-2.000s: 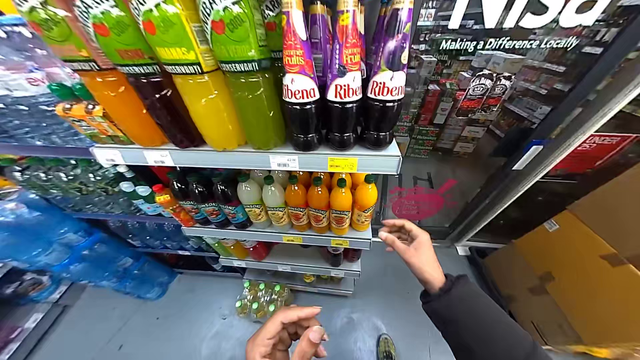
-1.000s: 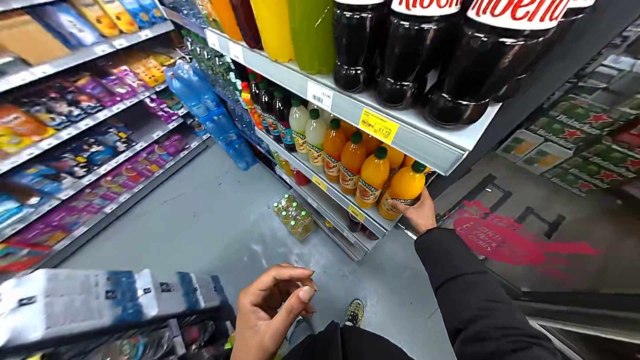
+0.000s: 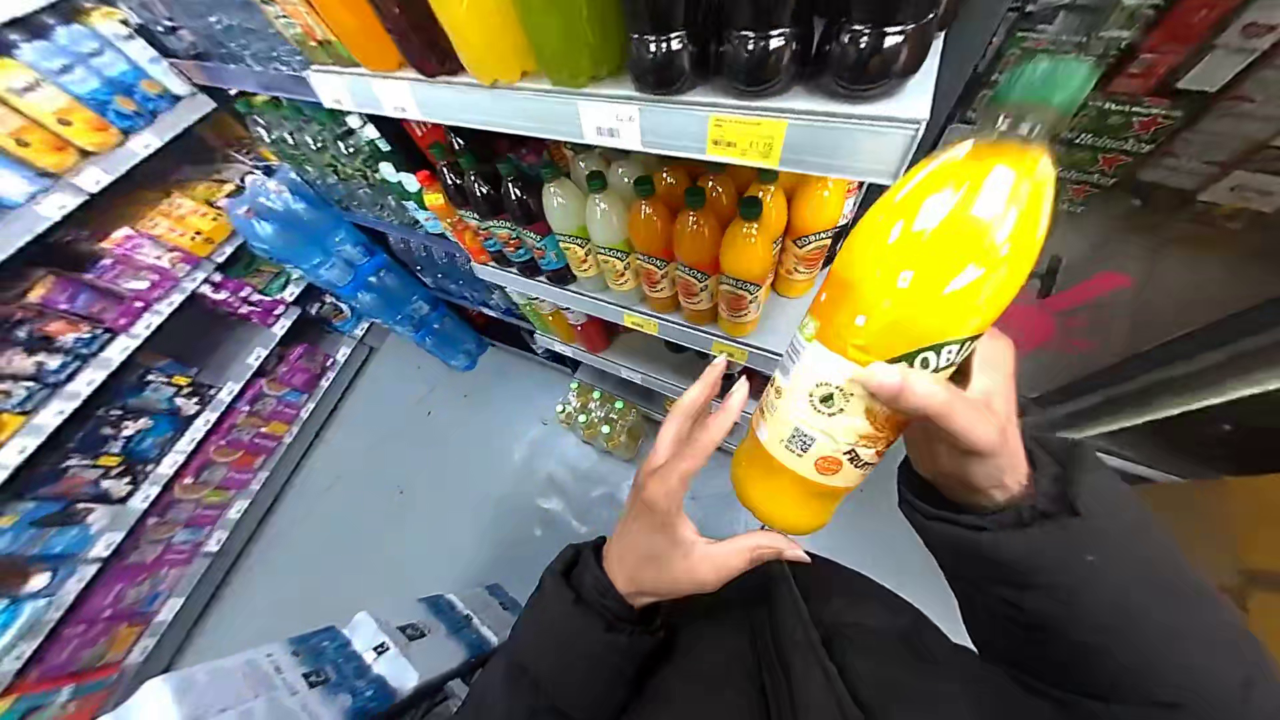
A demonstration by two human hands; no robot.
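A large plastic bottle of orange Robinsons squash (image 3: pixel 940 250) with a green cap is tilted in front of me, its top toward the upper right. My right hand (image 3: pixel 950 415) grips it around the label, thumb across the front. Close to the bottle's base is my left hand (image 3: pixel 675 500), fingers spread and thumb below, holding nothing; whether it touches the base I cannot tell. Behind, on the middle shelf (image 3: pixel 640 310), stand orange squash bottles (image 3: pixel 745 265), pale ones (image 3: pixel 608 235) and dark ones (image 3: pixel 525 220).
Above is a shelf edge (image 3: pixel 460 112) with price labels and large bottles. Shrink-wrapped bottles (image 3: pixel 605 420) sit on the floor by the shelves. Blue-wrapped water packs (image 3: pixel 350 270) stand further left, near shelves of bagged goods (image 3: pixel 210 460). A wrapped pack (image 3: pixel 330 665) lies at the lower left.
My right hand was at the end of the row of orange bottles a second ago; it has brought one out toward me. My left hand has opened wider and is now near the bottle's base.
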